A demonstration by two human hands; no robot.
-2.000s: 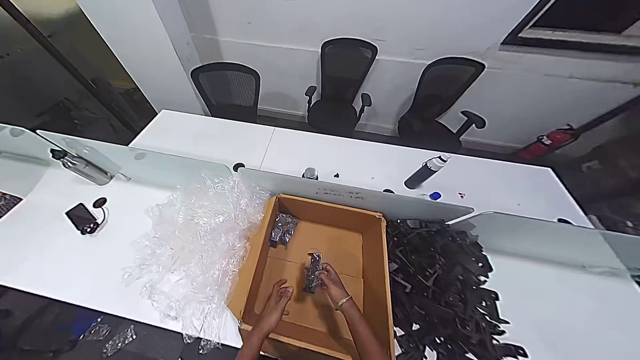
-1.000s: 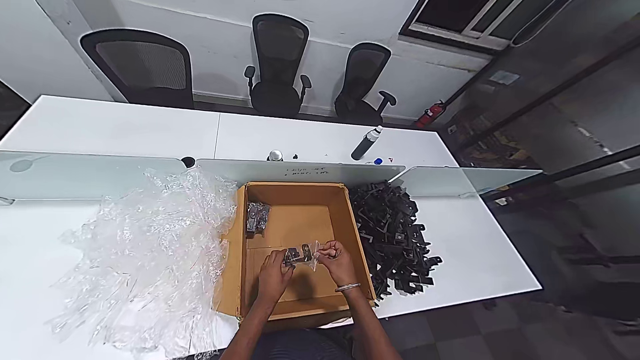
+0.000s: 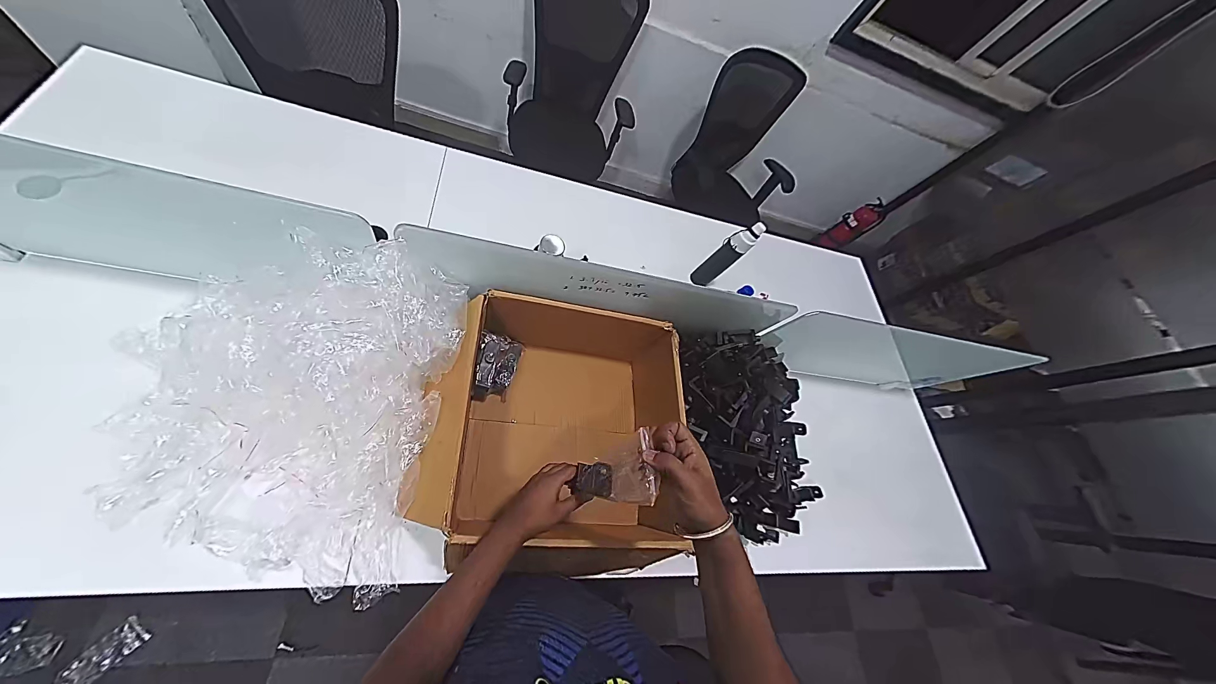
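Note:
Over the near part of an open cardboard box [image 3: 560, 308], my left hand [image 3: 548, 498] grips a small black part [image 3: 595, 480] at one end of a clear plastic bag [image 3: 629, 475]. The fingers of my right hand [image 3: 686, 475] pinch the other end of that bag, near its edge. Whether the black part is fully inside the bag cannot be told. A few wrapped dark parts [image 3: 496, 365] lie in the box's far left corner. Left of the box spreads a large heap of clear plastic bags [image 3: 285, 408]; to its right is a pile of black plastic brackets [image 3: 750, 432].
A glass divider [image 3: 608, 280] with handwriting stands behind the box on the white table [image 3: 883, 475]. Beyond it are a dark bottle [image 3: 728, 255] and a white-topped item [image 3: 551, 245]. Office chairs [image 3: 579, 85] line the far side. Plastic bags [image 3: 104, 651] lie on the floor at left.
The bag now stretches out between my hands, with the black part at its left end; a second ago my hands held it closer together. The view has shifted.

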